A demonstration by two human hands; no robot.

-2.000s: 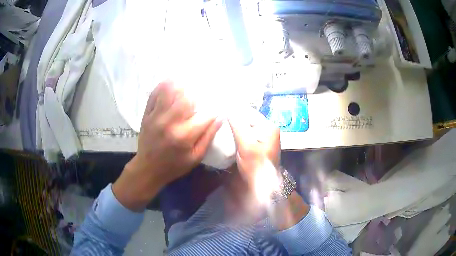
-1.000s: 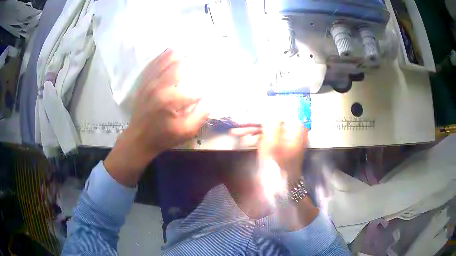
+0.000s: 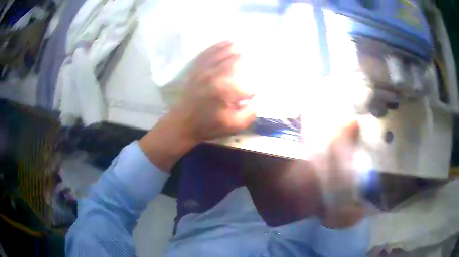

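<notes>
A white cloth (image 3: 168, 47) lies on the machine table, its middle lost in glare. My left hand (image 3: 216, 93) rests at the cloth's near edge with fingers bent; whether it grips the cloth cannot be told. My right hand (image 3: 339, 150) is at the table's front edge, right of the middle, blurred and washed out by glare; its fingers are unclear. The blue sewing machine (image 3: 392, 27) stands at the upper right. Its needle area is hidden in the glare.
Long twisted white cloths (image 3: 83, 83) lie at the table's left, over a grey-mauve cloth (image 3: 53, 65). A side tray (image 3: 445, 65) is at the right edge. White cloth pieces (image 3: 407, 221) lie below the table at the lower right. The cream table (image 3: 415, 145) has a dark hole at right.
The whole view has shifted and tilted. My right hand has moved right and down, away from my left hand. The left hand remains at the cloth's near edge.
</notes>
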